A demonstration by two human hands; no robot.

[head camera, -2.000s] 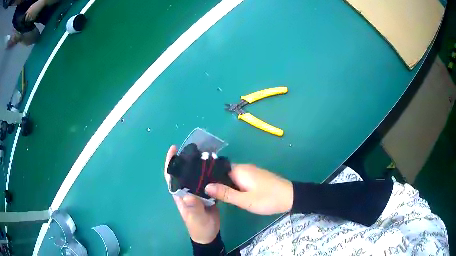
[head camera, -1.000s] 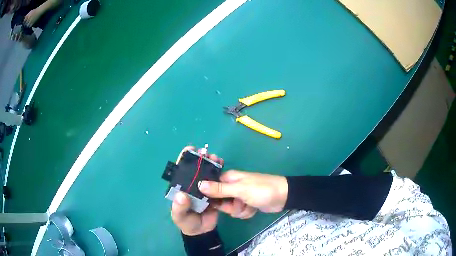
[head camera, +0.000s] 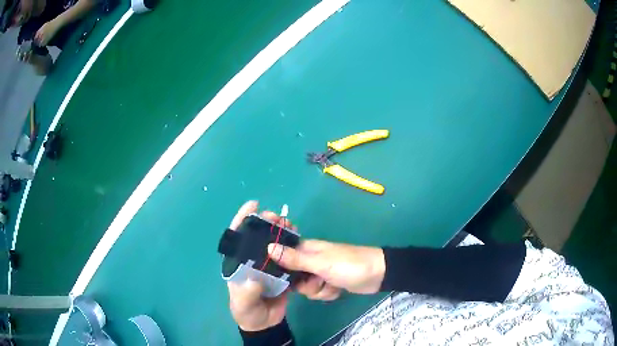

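Observation:
A black unit (head camera: 257,242) with red lead wires across it sits inside a silvery sleeve (head camera: 274,282). A small white connector (head camera: 285,211) shows at the wire's end. My left hand (head camera: 256,303) holds the unit and sleeve from below and behind, its fingertips showing along the far edge. My right hand (head camera: 331,267) grips the unit's right side, with the thumb on the red wire and the other fingers partly hidden beneath. Yellow-handled cutters (head camera: 352,161) lie open on the green worktop (head camera: 419,88), beyond my hands.
Curved silvery sleeves (head camera: 147,330) lie at the lower left. A white strip (head camera: 189,132) borders the green belt (head camera: 145,88). A cardboard sheet (head camera: 534,40) lies at upper right. Another person's hand (head camera: 47,32) shows at upper left. Black parts (head camera: 52,144) sit along the far strip.
The unit has been turned and now lies flatter within the sleeve, and my left fingers have come round the far edge. The far sleeved unit has moved toward the top edge of the view.

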